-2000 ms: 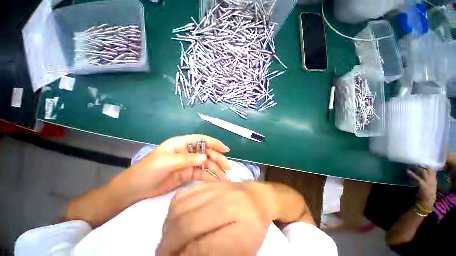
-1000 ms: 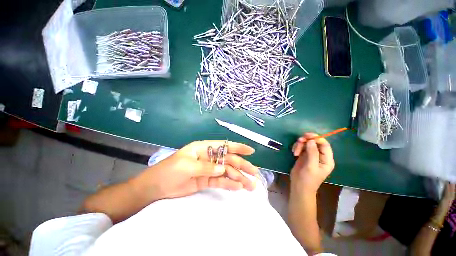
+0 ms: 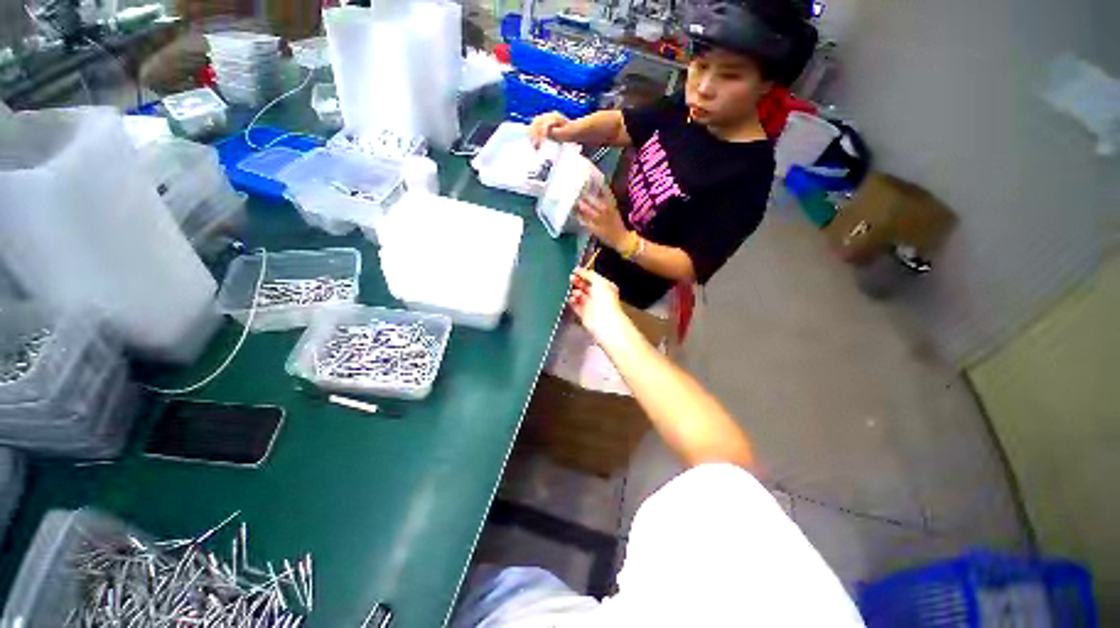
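Observation:
My right hand (image 3: pixel 595 298) is stretched out to the right past the bench edge, close to the other worker's hand. A thin orange stick (image 3: pixel 592 259) shows at my fingertips, small and partly blurred. My left hand is out of the picture. The pile of silver metal bits (image 3: pixel 184 583) lies at the bottom left, cut off by the picture's edge, beside a clear tub.
A worker in a black shirt (image 3: pixel 688 184) stands at the bench holding a white box (image 3: pixel 572 190). Clear tubs of bits (image 3: pixel 375 353), stacked milky lids (image 3: pixel 452 258), a phone (image 3: pixel 215 432) and a marker (image 3: pixel 356 404) lie on the green bench (image 3: pixel 405 491). A blue crate (image 3: pixel 983 595) stands on the floor.
The view has swung right, bringing the other worker into sight. My right arm has reached out with the orange stick. My left hand and the white tool have left the picture.

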